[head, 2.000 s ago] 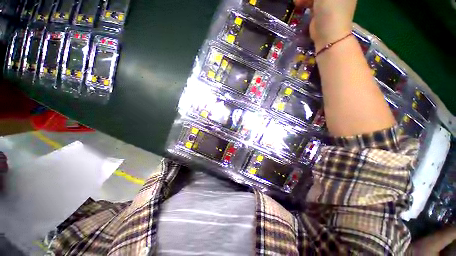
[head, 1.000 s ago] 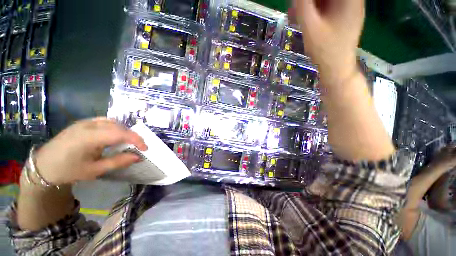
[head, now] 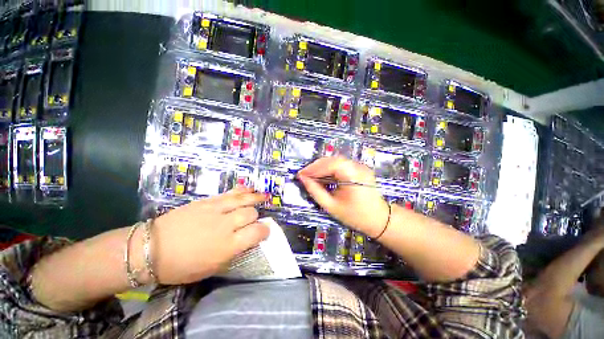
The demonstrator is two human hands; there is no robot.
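Observation:
A clear blister tray (head: 159, 142) lies in front of me, its pockets holding dark electronic modules (head: 226, 40) with yellow spots at one end and red at the other. My left hand (head: 199, 237) rests at the tray's lower left, fingers over the lower rows, and holds a sticker sheet (head: 281, 255) that is white with grey rows. My right hand (head: 351, 198) grips thin dark tweezers (head: 339, 182) over a module in the second column. The tweezer tip lies near the left fingertips; glare hides any small piece there.
Another tray of modules (head: 40, 155) lies at the left on the dark worktop (head: 109, 132). White sheets (head: 515, 175) lie right of the tray. A pale rail (head: 397, 49) and green conveyor belt (head: 430, 26) run along the far side. Another person's arm (head: 563, 275) shows at the lower right.
My right hand has come down from the far side to the tray's lower middle. My left hand, out of view at first, has moved right with the sheet, over the tray's lower edge. The view has shifted.

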